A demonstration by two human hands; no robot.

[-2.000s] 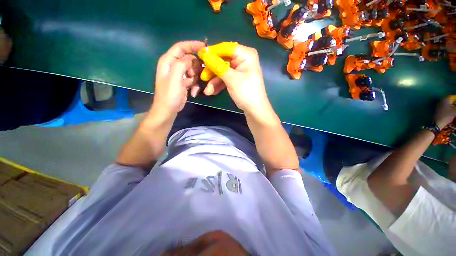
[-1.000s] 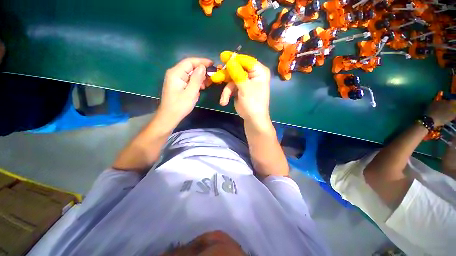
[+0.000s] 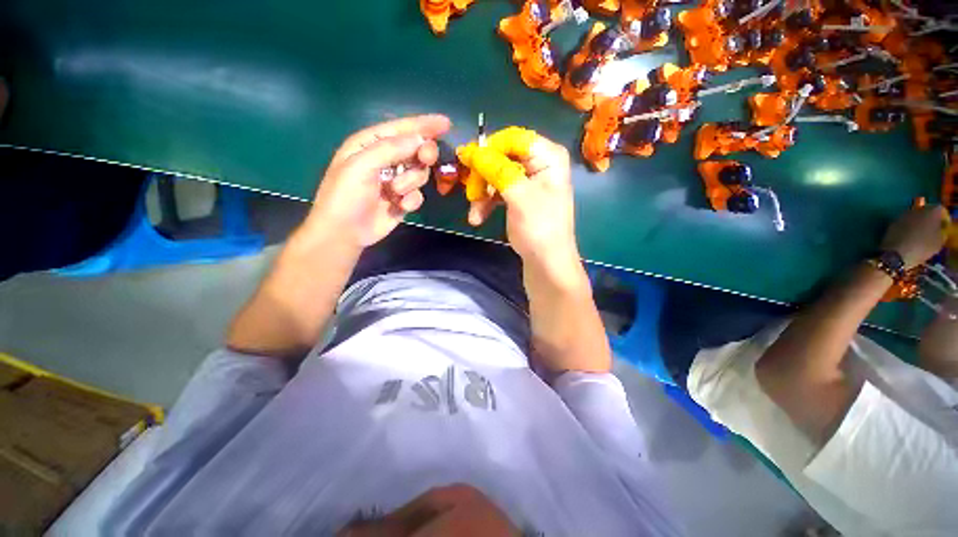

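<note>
My right hand (image 3: 525, 178), with yellow finger cots on its thumb and fingers, holds an orange unit (image 3: 448, 180) with black round parts. The unit is partly hidden by the fingers. A thin pale tail with a dark end (image 3: 482, 128) sticks up above the yellow fingertips. My left hand (image 3: 378, 178) is beside the unit, its fingers curled. Small white parts (image 3: 389, 173) lie loose in its fingers. The left fingertips are close to the unit's black part; I cannot tell if they touch.
A pile of orange units (image 3: 725, 42) with grey-white tails covers the far right of the dark-green table (image 3: 210, 94). One unit (image 3: 727, 187) lies at its near edge. Another person's arm (image 3: 840, 315) is at the right. Cartons (image 3: 63, 441) lie at lower left.
The orange unit, hidden between the hands two seconds ago, now shows between them. Since one second ago, my left fingers have moved off it slightly and opened, showing white bits.
</note>
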